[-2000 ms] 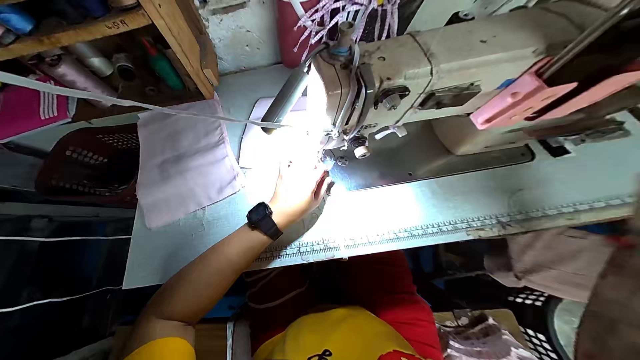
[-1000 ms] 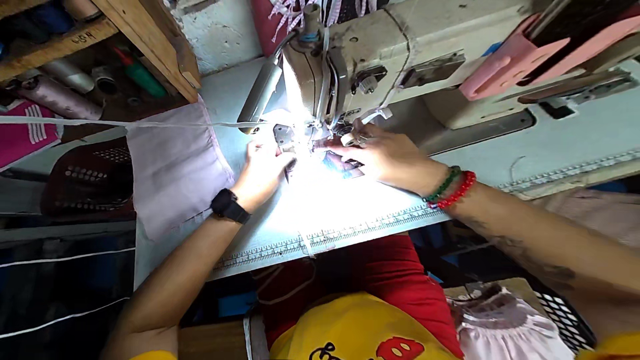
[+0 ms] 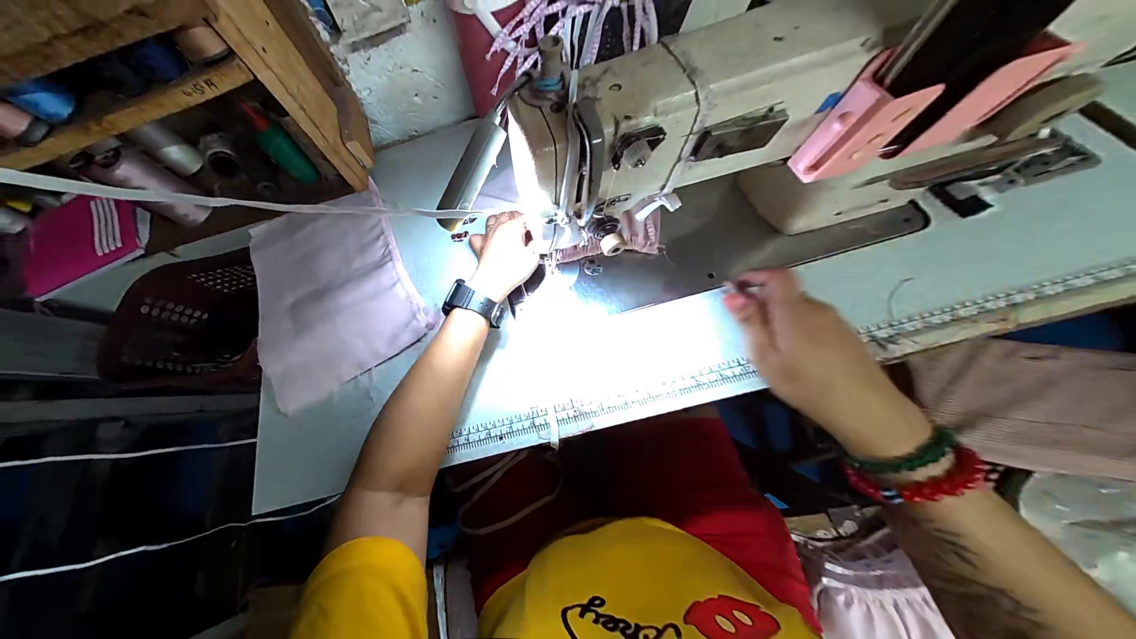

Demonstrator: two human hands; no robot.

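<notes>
My left hand (image 3: 508, 256), with a black watch on its wrist, lies beside the needle area of a sewing machine (image 3: 657, 106); glare hides what its fingers touch. A narrow white tape (image 3: 319, 209) runs from the left edge to this hand. Gathered pink fabric (image 3: 643, 232) lies under the machine head, right of the needle. My right hand (image 3: 781, 342), blurred, is over the front of the table, right of the needle, its thumb and fingertips close together; whether they hold something small is unclear. A pale lilac cloth (image 3: 333, 297) lies on the table at the left.
A wooden shelf (image 3: 311, 84) with thread spools stands at the back left, above a dark red perforated basket (image 3: 177, 328). A measuring tape (image 3: 657, 390) runs along the table's front edge. Pink holders (image 3: 865, 115) are fixed to the machine. Pink fabric (image 3: 1029, 404) lies below the table at the right.
My right hand, out of view two seconds ago and at the needle one second ago, has moved right, away from it. My left hand stays near the needle. Gathered pink fabric now shows beneath the machine head.
</notes>
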